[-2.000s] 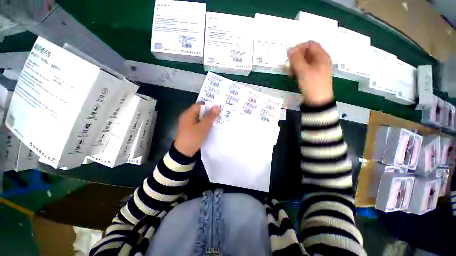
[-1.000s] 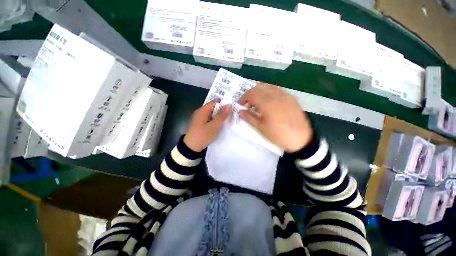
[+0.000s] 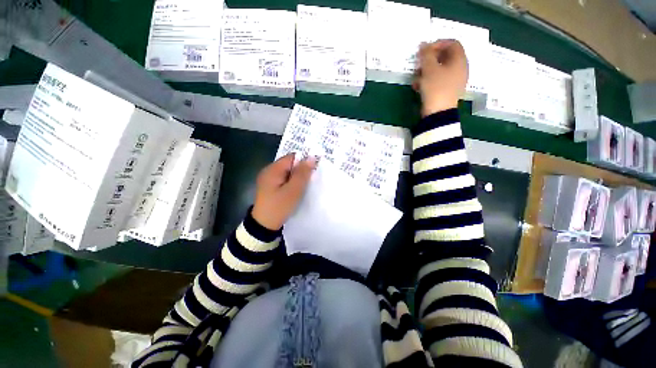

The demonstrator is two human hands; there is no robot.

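Observation:
My left hand (image 3: 282, 188) grips a white barcode sticker sheet (image 3: 345, 162) at its left edge, over the black worktop. Rows of small printed labels show on its upper part; the lower part is blank and bent. My right hand (image 3: 441, 72) is over the row of white product boxes (image 3: 329, 50) on the green belt, its fingertips at the right edge of one box (image 3: 398, 39). The fingers are curled and pinched together. Whether a barcode label is between them is too small to tell.
Large white cartons (image 3: 75, 158) lean in a stack at the left. Window packs (image 3: 579, 208) stand on a brown cardboard sheet (image 3: 526, 251) at the right. A metal edge (image 3: 496, 154) runs between worktop and conveyor belt (image 3: 388, 106). A waste carton (image 3: 90, 341) with white paper is at lower left.
My right hand has moved from the sheet up to the boxes. The sheet's printed labels are uncovered. The box row appears further left in view.

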